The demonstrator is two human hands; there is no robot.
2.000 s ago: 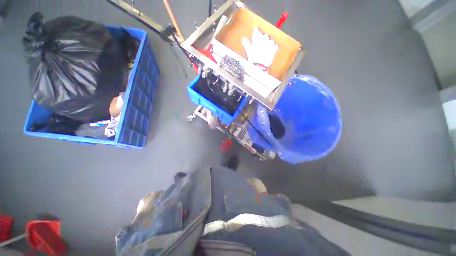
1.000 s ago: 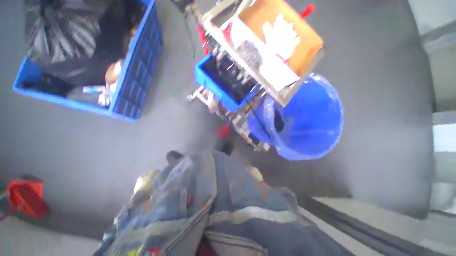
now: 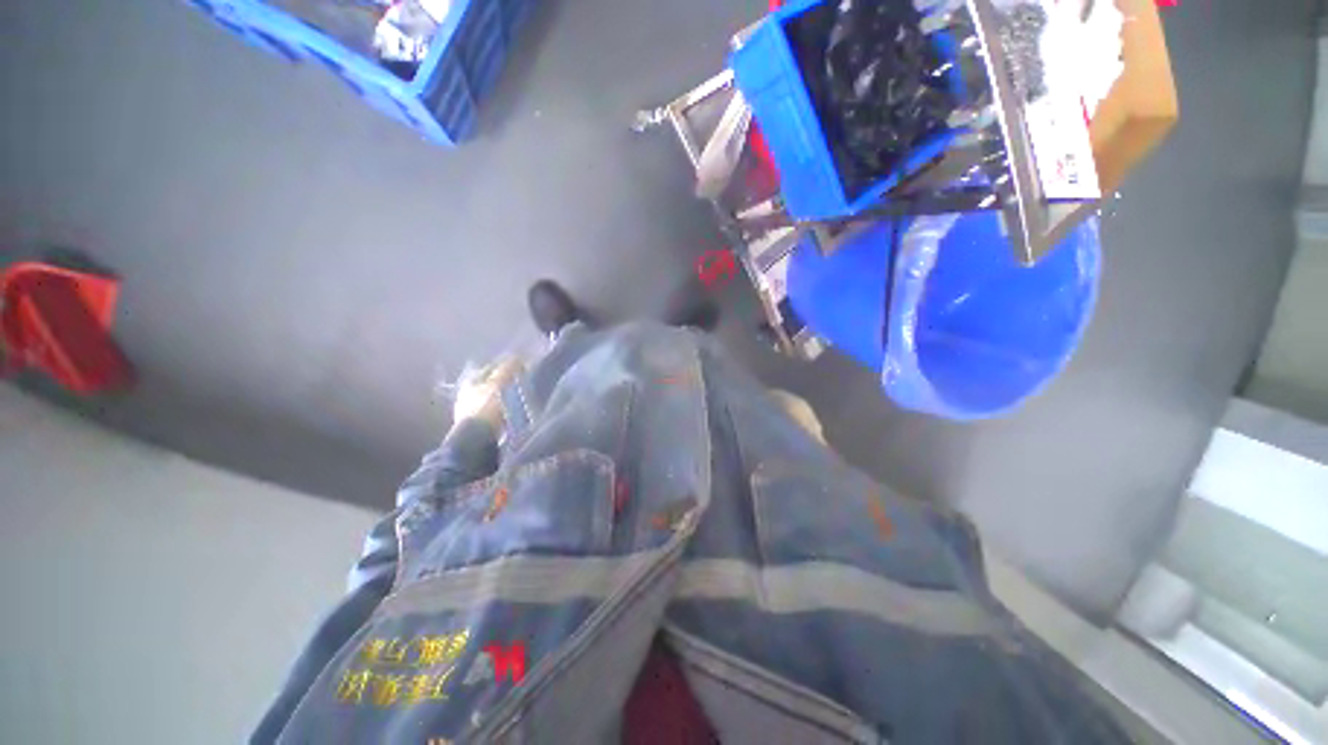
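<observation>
My left hand [image 3: 482, 397], in an off-white glove, hangs low beside my jacket; its fingers are too blurred to read. My right hand [image 3: 801, 415] shows only as a small pale patch at the other side of the jacket, mostly hidden by it. Neither hand touches the cart. The janitor's cart [image 3: 1030, 160] stands at the upper right. The small blue crate [image 3: 794, 109] with dark contents hangs on it. The round blue waste bin [image 3: 1005, 313] with its clear-blue liner is beside it. The carton tray [image 3: 1143, 102] with white gloves is cut off at the top.
The large blue turnover crate [image 3: 463, 73] is cut off at the top left, with some white waste inside. A red dustpan [image 3: 66, 323] lies by the wall at the left. My dark shoes are on the grey floor [image 3: 291, 218]. A pale wall runs along the lower left.
The view has shifted and turned. The large crate has slid up and mostly out, the black bag is out of view, and the cart shows further right and higher. Both hands stay low beside the jacket.
</observation>
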